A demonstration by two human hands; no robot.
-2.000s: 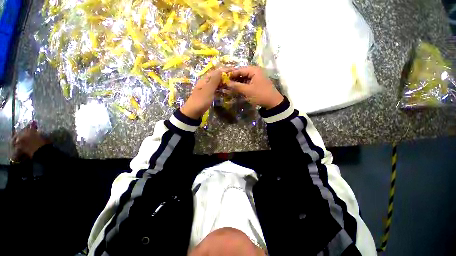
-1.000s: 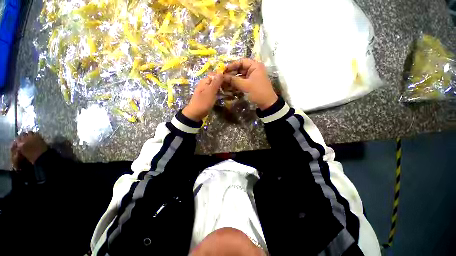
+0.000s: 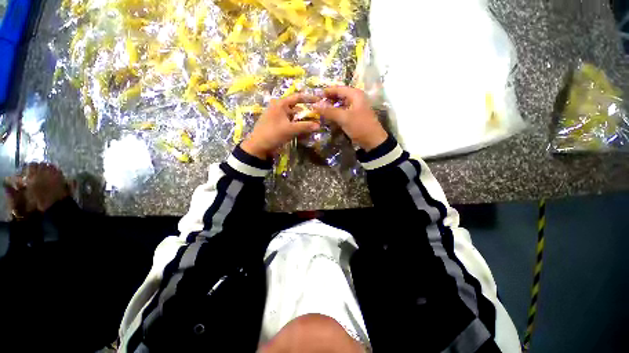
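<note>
A small yellow piece (image 3: 304, 110) with shiny clear film around it shows between my hands, at the near edge of the pile. My left hand (image 3: 279, 127) holds it from the left with thumb and fingers. My right hand (image 3: 352, 118) is close on the right, its fingertips at the film; some of its fingertips are hard to make out. The pile of yellow pieces in clear bags (image 3: 186, 62) lies in front of my hands. A dark small heap with shiny film (image 3: 324, 155) lies below my hands.
A large white packet (image 3: 445, 76) lies right of the pile. A clear bag of yellow pieces (image 3: 590, 110) is at the far right. A whitish film clump (image 3: 127, 163) lies left. Another person's hands (image 3: 40, 187) are at the left table edge. A blue tray (image 3: 10, 48) is far left.
My hands have opened a little around the yellow piece, and more shiny film shows between them. The other person's hands at the left have shifted slightly.
</note>
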